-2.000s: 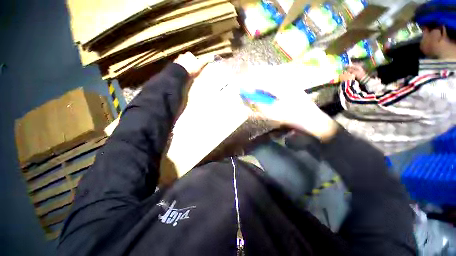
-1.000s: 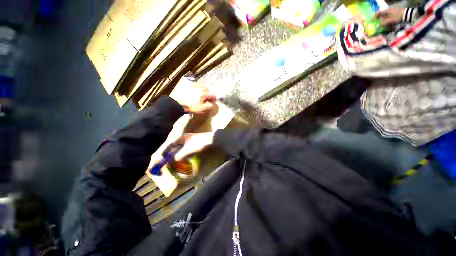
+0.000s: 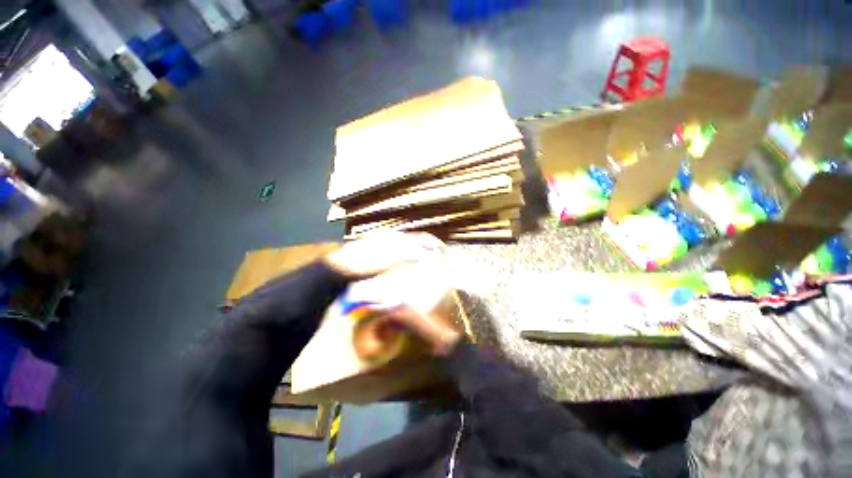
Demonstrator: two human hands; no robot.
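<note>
A brown shipping carton (image 3: 327, 359) lies in front of me at the table's near left end, with its flaps closed. My left hand (image 3: 388, 252), blurred and glaring, holds the carton at its far edge. My right hand (image 3: 425, 322), also blurred, grips the blue tape dispenser (image 3: 378, 336) with its orange roll against the carton's top. I cannot tell whether tape touches the carton. A white and green retail box (image 3: 607, 303) lies flat on the speckled table (image 3: 560, 373) to the right.
A stack of flat cartons (image 3: 425, 149) stands beyond my left hand. Several open cartons (image 3: 654, 229) of colourful goods fill the table's far right. A co-worker's patterned sleeve (image 3: 775, 327) reaches in at right. A sealed carton (image 3: 271, 266) is at lower left; a red stool (image 3: 640, 70) stands behind.
My view has swung up and left, showing more floor. The tape dispenser has moved from the carton's right side to its near left part. The retail box now lies beside the co-worker's sleeve.
</note>
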